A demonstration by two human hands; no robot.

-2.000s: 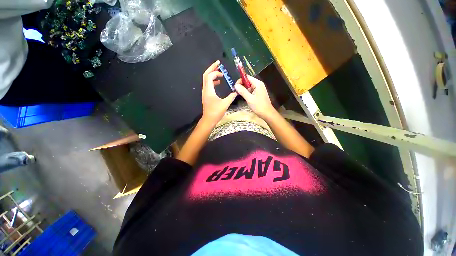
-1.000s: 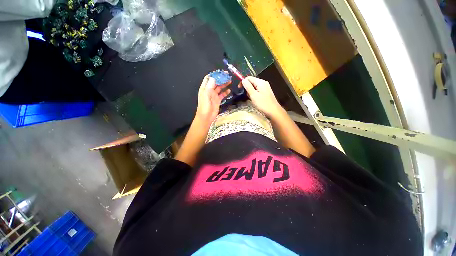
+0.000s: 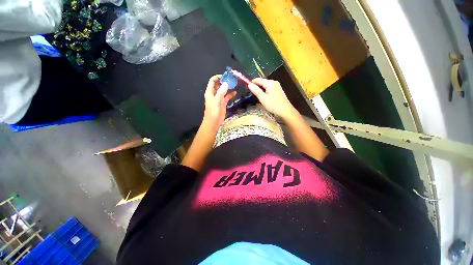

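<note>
My left hand (image 3: 215,99) holds a small blue moulded part (image 3: 228,79) between thumb and fingers, above the black mat (image 3: 176,77). My right hand (image 3: 270,96) holds a pen-shaped tool with a red-pink grip (image 3: 242,78). The tool's pale tip end lies at or over the upper edge of the blue part; exact contact cannot be told. The fine detail of the part is blurred.
Crumpled clear plastic bags (image 3: 140,39) lie on the mat's far side, beside a heap of small green and yellow assemblies (image 3: 78,39). A yellow-orange board (image 3: 290,46) and pale metal frame (image 3: 384,135) stand right. A coworker's sleeve (image 3: 18,77) is left; an open cardboard box (image 3: 127,173) is below.
The blue part has turned from edge-on to showing its face, now tilted. The tool has swung left and its tip has come to the part. The coworker's sleeve has moved further into view.
</note>
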